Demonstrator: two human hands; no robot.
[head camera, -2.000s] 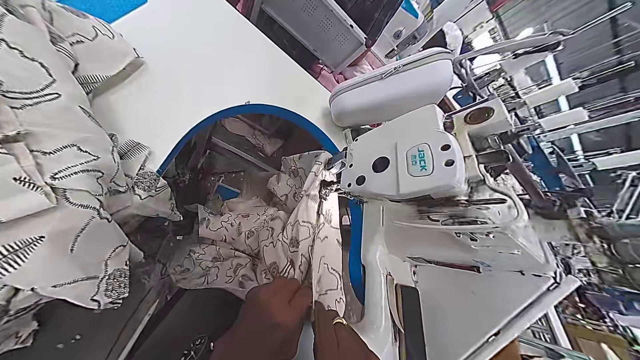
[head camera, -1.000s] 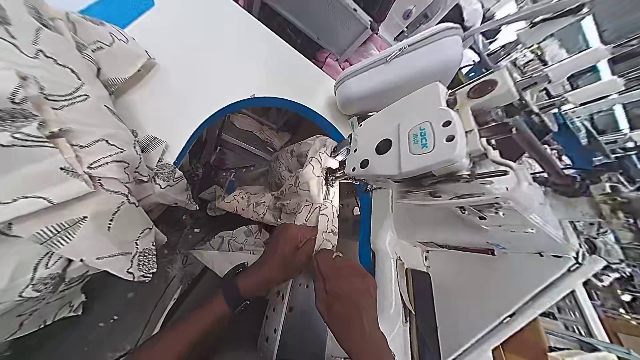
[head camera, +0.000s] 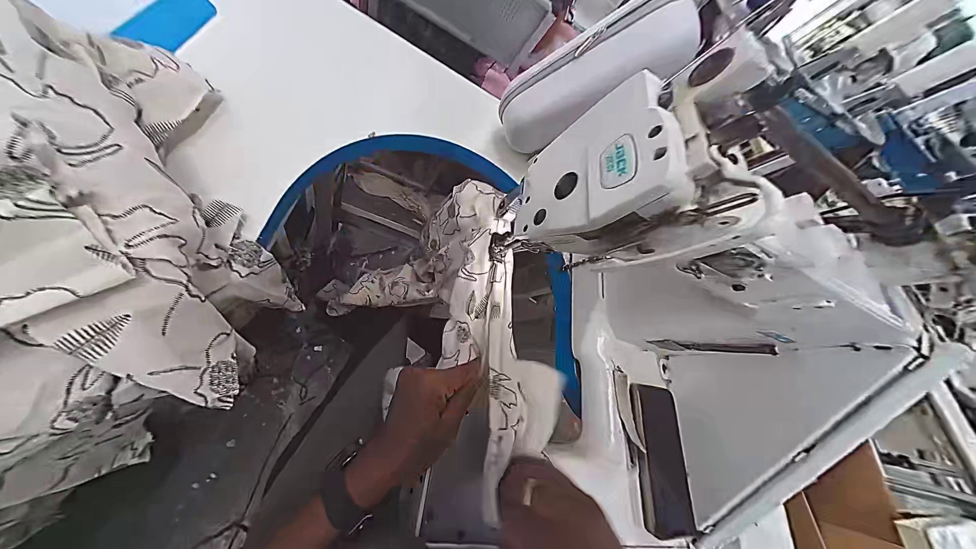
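A Jack industrial sewing machine (head camera: 602, 168) stands right of centre, its needle area over a strip of white cloth with a black leaf and line print (head camera: 467, 305). That cloth runs down from the needle toward me. My left hand (head camera: 431, 404), with a dark band on its wrist, pinches the strip's left edge below the machine. Nearer to me, my right hand (head camera: 553, 503), wearing a ring, is closed on the lower end of the strip; its fingertips are partly hidden. More of the same printed cloth (head camera: 130, 252) lies heaped at the left.
The white tabletop (head camera: 328, 76) has a round cut-out with a blue rim (head camera: 381, 142). A light zippered case (head camera: 602, 72) lies behind the machine head. At lower right is a cardboard box (head camera: 846, 496). Machine parts and racks crowd the right background.
My right hand has moved down, away from the needle and from my left hand, which stays on the cloth. A longer straight stretch of the strip now shows below the needle.
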